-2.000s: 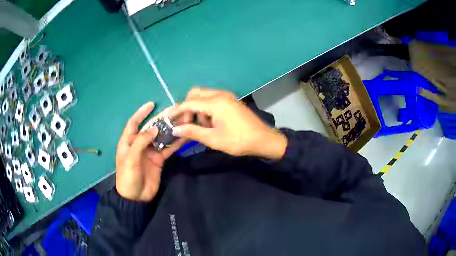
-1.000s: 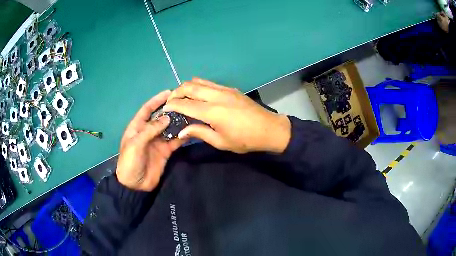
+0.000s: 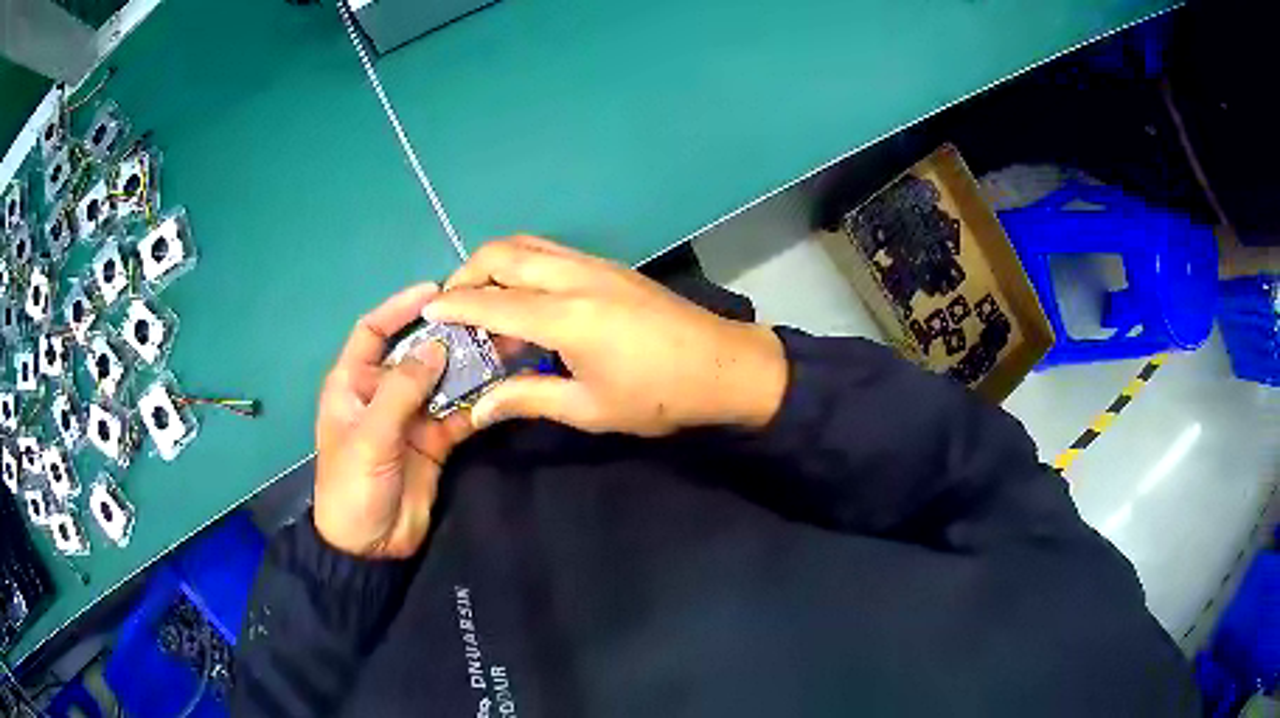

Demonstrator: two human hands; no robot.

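Observation:
A small dark square module (image 3: 463, 368) with a shiny, light-catching face is held between both bare hands above the bench's front edge. My left hand (image 3: 379, 428) grips it from the left, with the thumb on its face. My right hand (image 3: 618, 337) holds it from the right, with the fingers over its top edge and the thumb at its lower right corner. The fingers hide its edges and underside. White-faced square housings (image 3: 146, 331) with dark round holes lie in rows on the left of the bench; one has coloured lead wires (image 3: 222, 405) trailing right.
The green bench (image 3: 618, 126) has a white dividing line and a pale box (image 3: 421, 17) at its back. On the floor at right are a cardboard box (image 3: 1014, 267) of black parts and a blue stool (image 3: 1172, 274). A blue bin (image 3: 141, 631) is below left.
Both hands stay closed around the module, which is now tilted so its face looks brighter. The right fingers have shifted over its top edge. The camera view has moved slightly.

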